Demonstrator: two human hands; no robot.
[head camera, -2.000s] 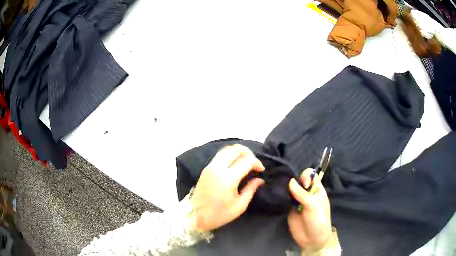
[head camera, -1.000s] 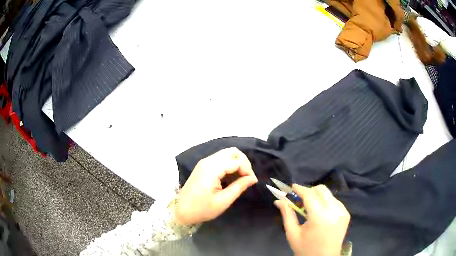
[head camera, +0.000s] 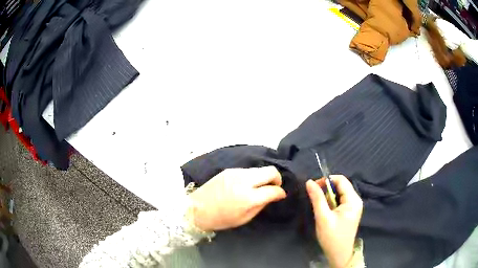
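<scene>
Dark pinstripe trousers (head camera: 361, 131) lie bunched and spread over the near and right part of the white table. My left hand (head camera: 238, 198) pinches dark cloth near the bunched seam; the fingertips press together on it. My right hand (head camera: 335, 217) holds small thread snips (head camera: 330, 194) with a yellow and dark blue handle, blades pointing up and away from me. The thumb and fingers of my right hand are close to the bunched cloth, to the right of my left hand. What lies in the dark folds between the hands is too dark to tell.
A heap of dark striped trousers (head camera: 86, 78) hangs over the left table edge. An orange-mustard padded jacket (head camera: 382, 31), a yellow strip (head camera: 344, 18) and brown fur trim (head camera: 443, 44) are at the far right. Dark specks lie on the white table (head camera: 209, 73). Speckled floor shows lower left.
The snips' blades, open and pointing left toward my left fingers a second ago, now point up and away. My left hand has moved slightly right and turned its back more upward.
</scene>
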